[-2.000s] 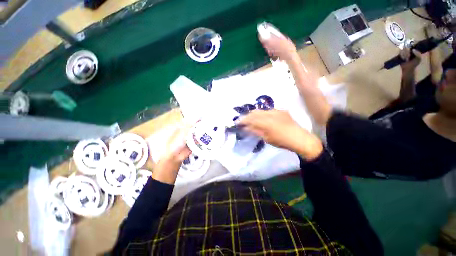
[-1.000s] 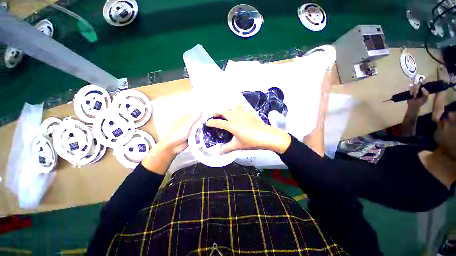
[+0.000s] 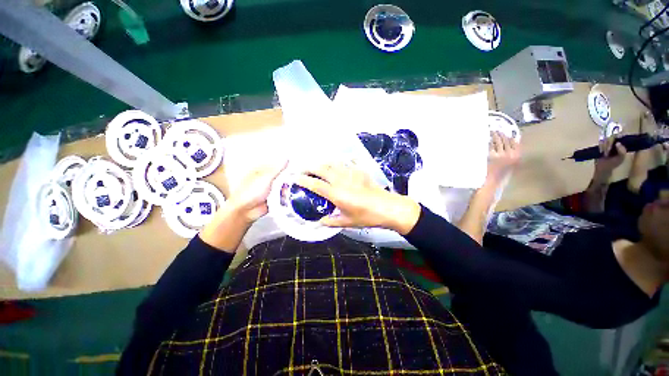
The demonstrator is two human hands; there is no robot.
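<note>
A white round housing point(image 3: 284, 213) is held over the white sheet point(image 3: 447, 110), close to my body. A glossy black round cover point(image 3: 306, 203) sits in its centre. My left hand point(image 3: 253, 192) grips the housing's left rim. My right hand point(image 3: 359, 194) is on the black cover and the right side of the housing, its fingers spread over them and partly hiding both. More glossy black covers point(image 3: 402, 159) are clustered on the sheet just beyond my right hand.
White housings point(image 3: 163, 178) lie piled at left beside a folded foam sheet point(image 3: 33, 213). The green conveyor point(image 3: 293, 33) carries round units beyond. A grey-white box point(image 3: 513, 81) stands at right. Another worker's hand point(image 3: 503, 156) touches a white round unit; a dark screwdriver point(image 3: 598, 150) is held farther right.
My right hand has gone from the black covers to the housing, where a black cover now sits. The neighbour's hand has come back from the conveyor to a unit on the bench. Conveyor units have shifted right.
</note>
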